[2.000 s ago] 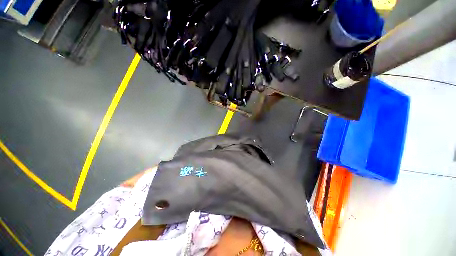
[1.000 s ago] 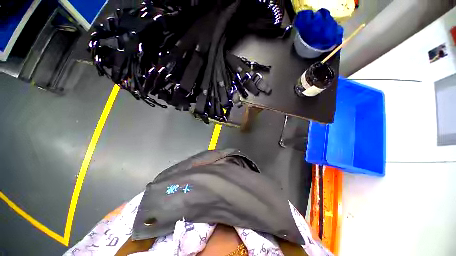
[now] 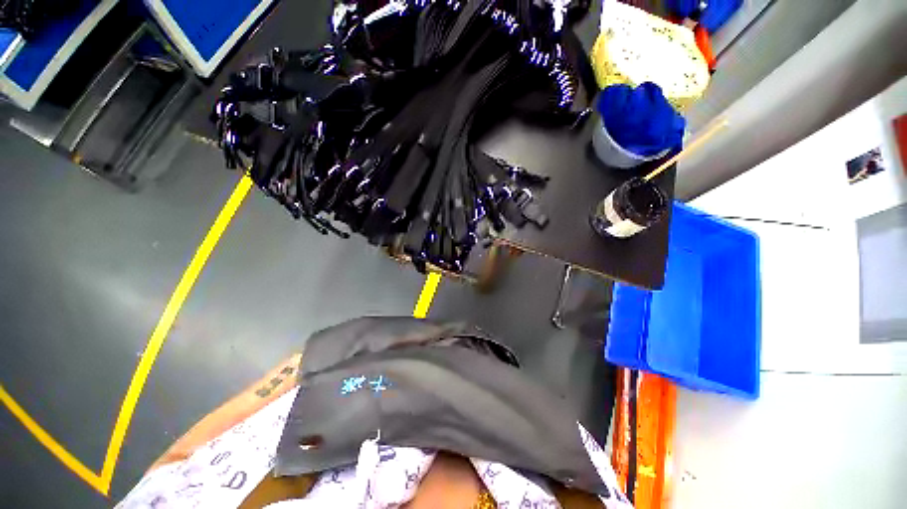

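Neither of my hands is in the picture. A large heap of black straps (image 3: 398,129) with small silver fittings lies on the dark table (image 3: 572,219), its loose ends hanging over the near edge. A dark open bottle (image 3: 630,208) with a white label stands near the table's right corner, and a thin tan stick (image 3: 686,151) leans out at it. Behind the bottle is a pale cup (image 3: 619,151) with blue cloth (image 3: 639,117) in it. A pale yellow lump (image 3: 651,55) lies behind the cup.
A blue plastic bin (image 3: 701,303) is right of the table, above an orange object (image 3: 648,437). A grey apron (image 3: 428,398) covers my lap. Yellow lines (image 3: 184,288) cross the grey floor. A metal-framed item (image 3: 119,109) and blue panels (image 3: 214,30) are at upper left.
The view has shifted, so the table things appear further left than two seconds ago and lower than one second ago. More of the heap and yellow lump shows. No hand has appeared.
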